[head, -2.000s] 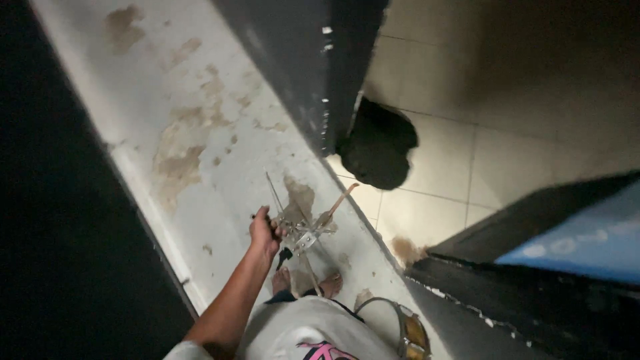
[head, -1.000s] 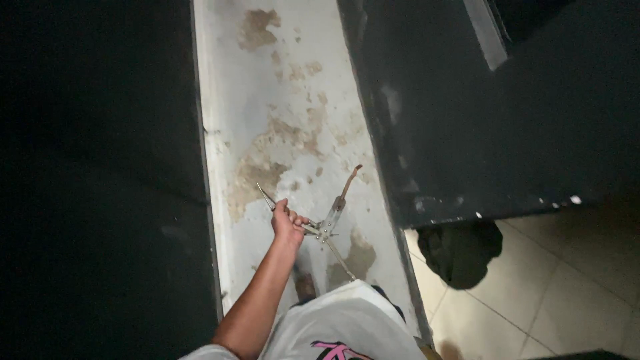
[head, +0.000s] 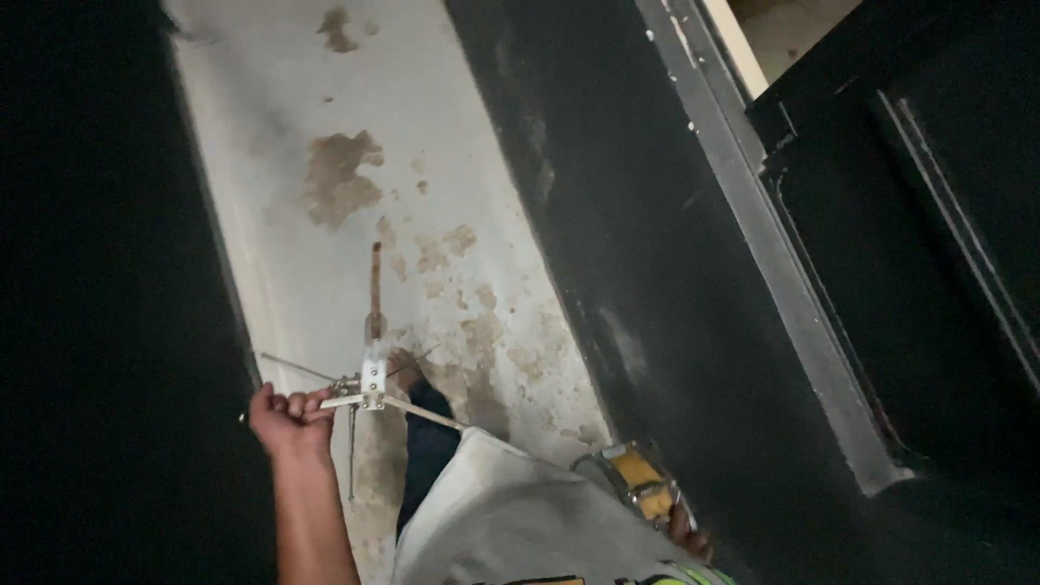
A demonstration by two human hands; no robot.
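Observation:
My left hand [head: 294, 421], at the lower left, is closed around an arm of a metal stand [head: 373, 382]. The stand has several thin rods spread outward, a pale bracket at their hub and a brown, rod-like end pointing up the view. At the lower right, my right hand [head: 689, 536] is at the rim of a drum with a yellow-orange shell and metal hoops [head: 642, 479]. Its fingers are curled there, partly dark. The drum is tilted beside my light shirt, which hides part of it. One rod of the stand reaches to the shirt's edge.
A narrow pale floor [head: 276, 162] with brown worn patches runs ahead between dark surfaces. My bare foot [head: 405, 367] shows beyond the stand. On the right are a dark wall [head: 617, 244], a scuffed grey edge [head: 780, 292] and a dark panelled door [head: 918, 244].
The view has shifted a lot along the passage. My left hand has kept hold of the stand, which has turned. The drum, out of sight one second ago, shows again with my right hand at it.

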